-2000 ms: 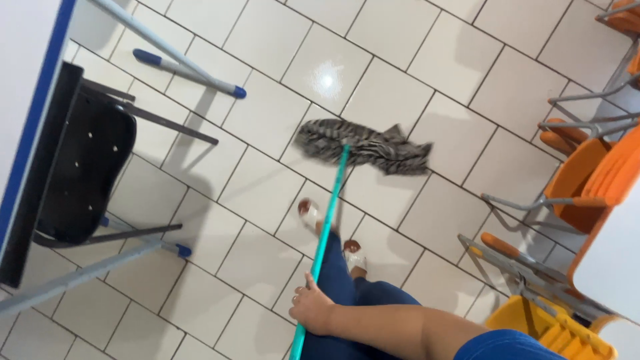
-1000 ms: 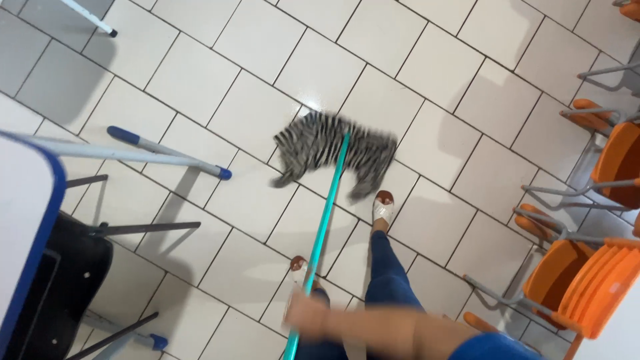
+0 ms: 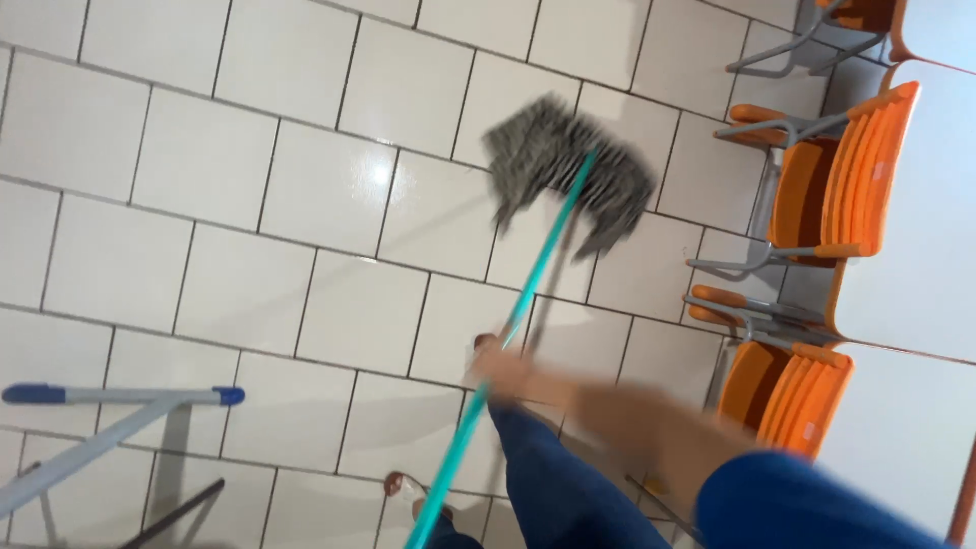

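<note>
My right hand [image 3: 499,370], blurred, is closed around a teal pole [image 3: 537,267]. The pole runs from the bottom edge of the view up to a grey-and-black striped cloth [image 3: 564,152], which lies spread and bent on the white tiled floor. Whatever fitting joins pole and cloth is hidden under the fabric. My left hand is out of view.
Orange chairs [image 3: 854,175] with grey metal legs stand along the right beside white tabletops [image 3: 907,282]. At lower left is a grey table leg [image 3: 137,396] with blue end caps. My feet in light shoes [image 3: 402,485] are below the cloth.
The view has shifted towards the orange chairs. The striped cloth has moved across the floor closer to them, and its shape has changed. My right hand has stayed on the pole.
</note>
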